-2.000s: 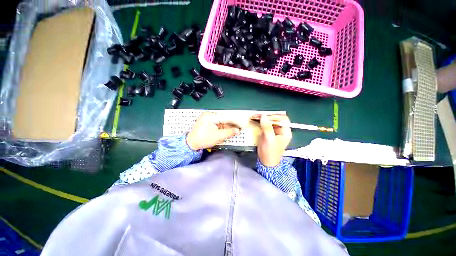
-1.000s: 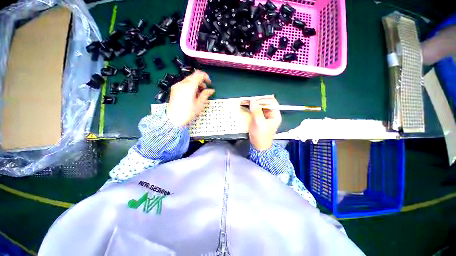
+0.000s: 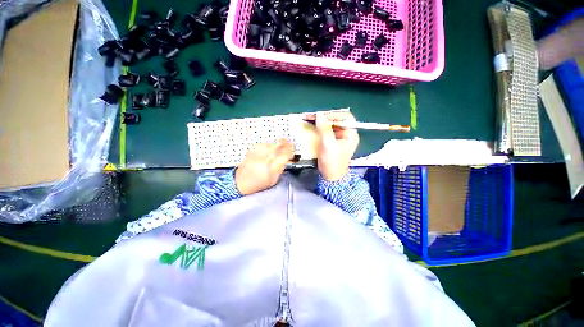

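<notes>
The off-white gridded sheet (image 3: 224, 137) lies at the bench's near edge. My left hand (image 3: 264, 167) is over the sheet's lower edge, with a small black plastic part (image 3: 295, 157) at its fingertips. My right hand (image 3: 336, 148) rests over the sheet's right end and grips a slim pale hand tool (image 3: 374, 126), its orange-brown end pointing right; its working tip is hard to make out. More black parts (image 3: 211, 91) lie loose behind the sheet.
A pink basket (image 3: 333, 68) of black parts stands at the back. A plastic-lined carton (image 3: 38, 96) is at left. A ragged white strip (image 3: 429, 153), bundled sheets (image 3: 522, 83) and another person's arm (image 3: 567, 48) are at right. A blue crate (image 3: 470, 246) sits below the bench edge.
My left hand has moved from the loose parts back to the sheet's near edge, now with a black part at its fingers. My right hand still holds the tool. The view has shifted.
</notes>
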